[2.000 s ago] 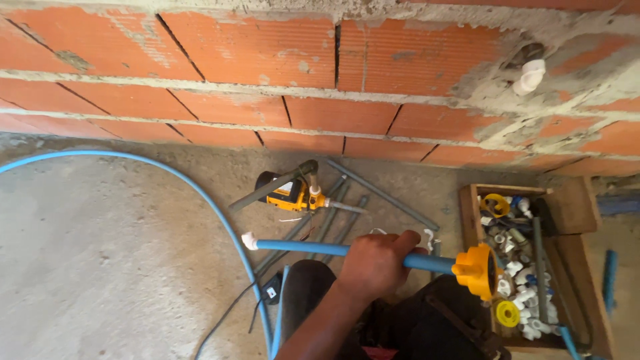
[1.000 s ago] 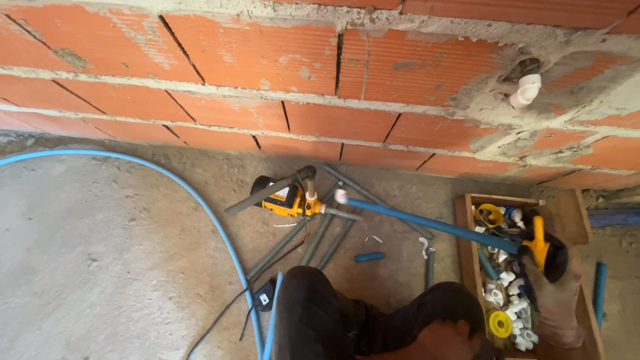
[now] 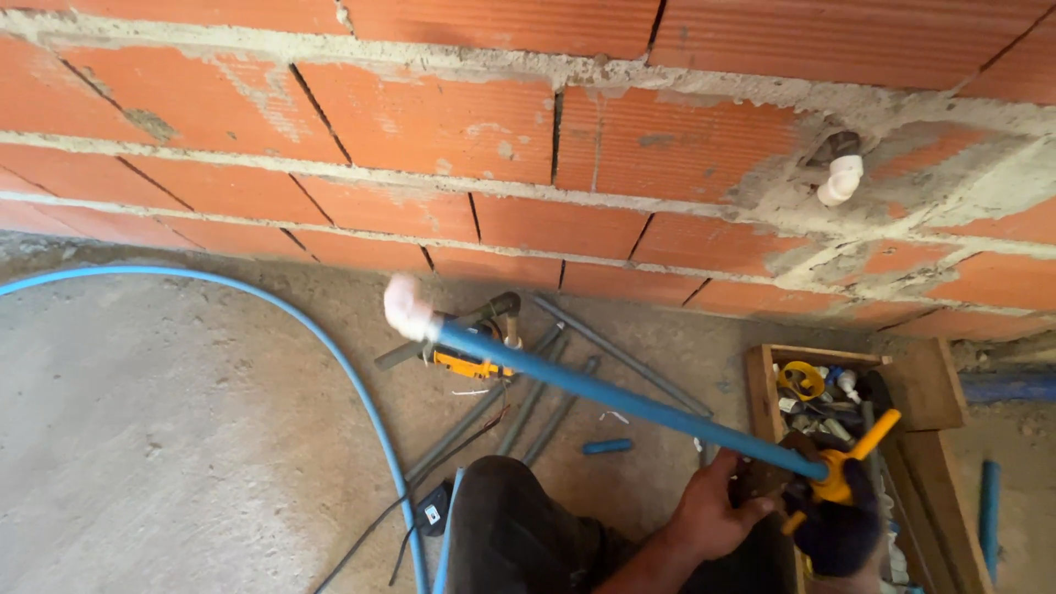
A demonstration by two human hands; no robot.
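Note:
A blue plastic pipe (image 3: 610, 399) slants across the view, with a blurred white elbow fitting (image 3: 409, 307) on its upper left end. A yellow two-handled tool (image 3: 836, 478), which looks like a hand pipe threader, sits around its lower right end. My right hand (image 3: 835, 524), in a dark glove, is closed around this tool. My left hand (image 3: 716, 513), bare, has thumb and fingers around a dark brown object (image 3: 763, 478) just below the pipe. Whether those fingers also touch the pipe is hidden.
A wooden box (image 3: 763, 396) of fittings lies at right. A yellow power tool (image 3: 472, 361), grey pipes (image 3: 623, 355), a short blue piece (image 3: 606, 446), a black charger-like block (image 3: 432, 510) and a curved blue hose (image 3: 334, 346) lie about. A white elbow (image 3: 841, 181) projects from the brick wall.
Two seconds ago a bare hand gripped the pipe nearer its middle. A second ago the gloved hand held the yellow tool over the box; now the bare hand is beside it. The pipe's elbow end has moved leftward.

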